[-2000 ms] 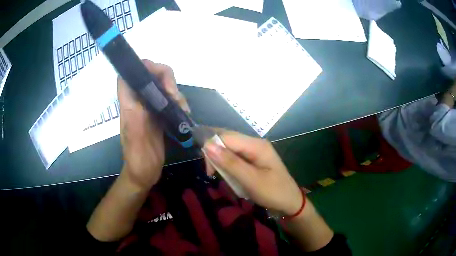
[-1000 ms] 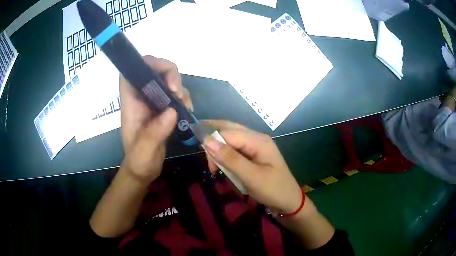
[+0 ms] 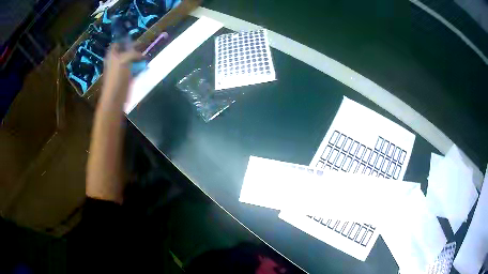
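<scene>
My left hand [image 3: 123, 56] is blurred at the upper left, over the near edge of the brown cardboard tray [image 3: 90, 92]. Its fingers are around a blurred dark device [image 3: 122, 31]; a turquoise end [image 3: 139, 67] shows beside the hand. The tray holds several black-and-turquoise devices [image 3: 85, 60]. My right hand is out of the picture.
A dotted sticker sheet [image 3: 243, 58] and a crinkled clear bag [image 3: 206, 99] lie on the dark green bench. A purple strip [image 3: 156, 44] and a white sheet [image 3: 174, 59] lie beside the tray. Label sheets [image 3: 356, 152] and loose white papers [image 3: 452, 184] overlap at the right.
The view has swung left to the tray. My left hand has moved from in front of me to the tray. My right hand and its pale item have left the picture.
</scene>
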